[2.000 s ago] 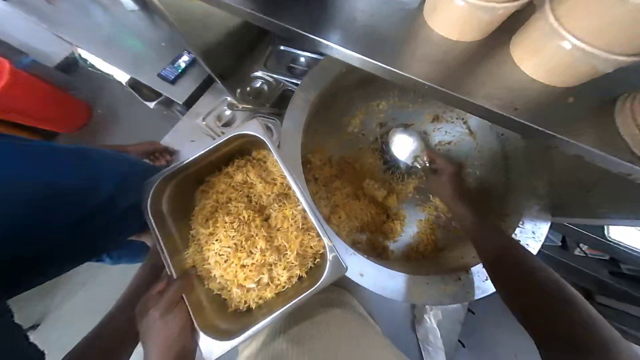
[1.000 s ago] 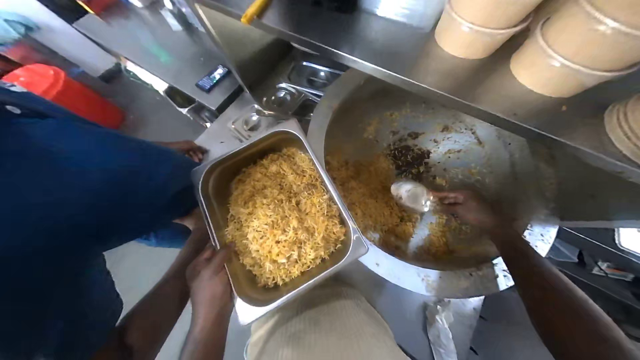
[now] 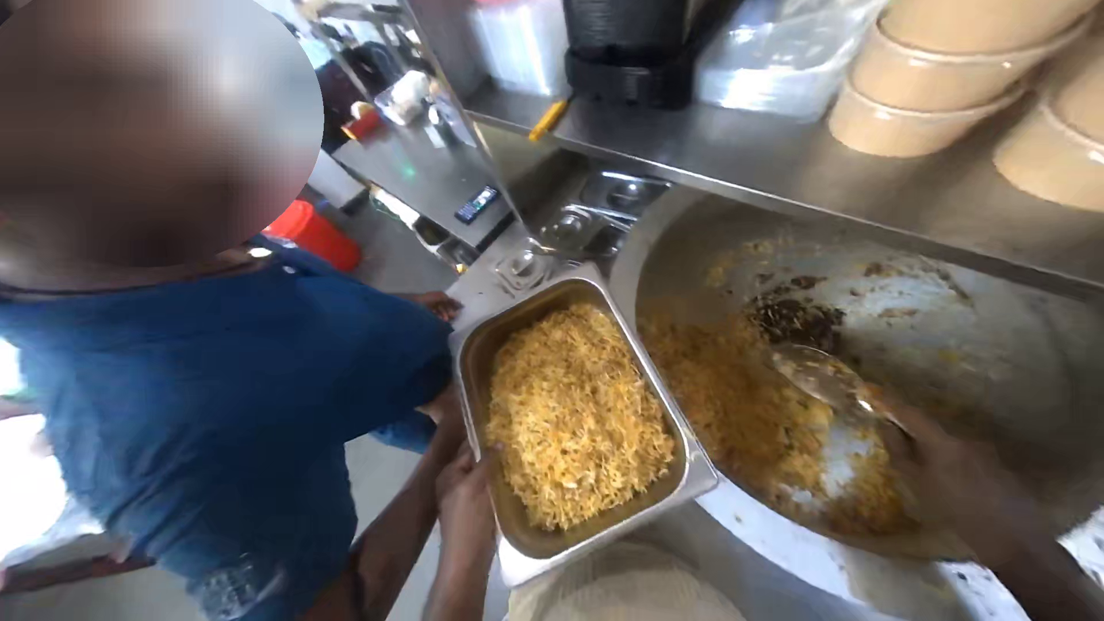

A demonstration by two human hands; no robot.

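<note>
My left hand (image 3: 467,500) grips the left rim of a rectangular steel pan (image 3: 608,556), which is heaped with yellow-orange rice (image 3: 578,414). The co-worker's forearm and hand come in close beside mine at that same side, partly hidden. My right hand (image 3: 927,457), blurred, holds a shiny metal scoop or small bowl (image 3: 819,375) low over the rice in a large round metal pot (image 3: 1026,345). Rice (image 3: 733,397) lies along the pot's left and near side, and a dark browned patch (image 3: 798,321) sits just beyond the scoop.
A co-worker in a blue shirt (image 3: 233,405) stands close on the left. Above the pot runs a steel shelf (image 3: 742,147) with stacked paper tubs (image 3: 923,95). Lidded steel containers (image 3: 573,224) stand behind the pan. A red bin (image 3: 315,235) and a counter with a remote control (image 3: 477,204) are farther back.
The view has swung to the left, bringing more of the co-worker into sight. The scoop has shifted within the pot, and its opening is turned differently. My left hand stays at the pan's rim.
</note>
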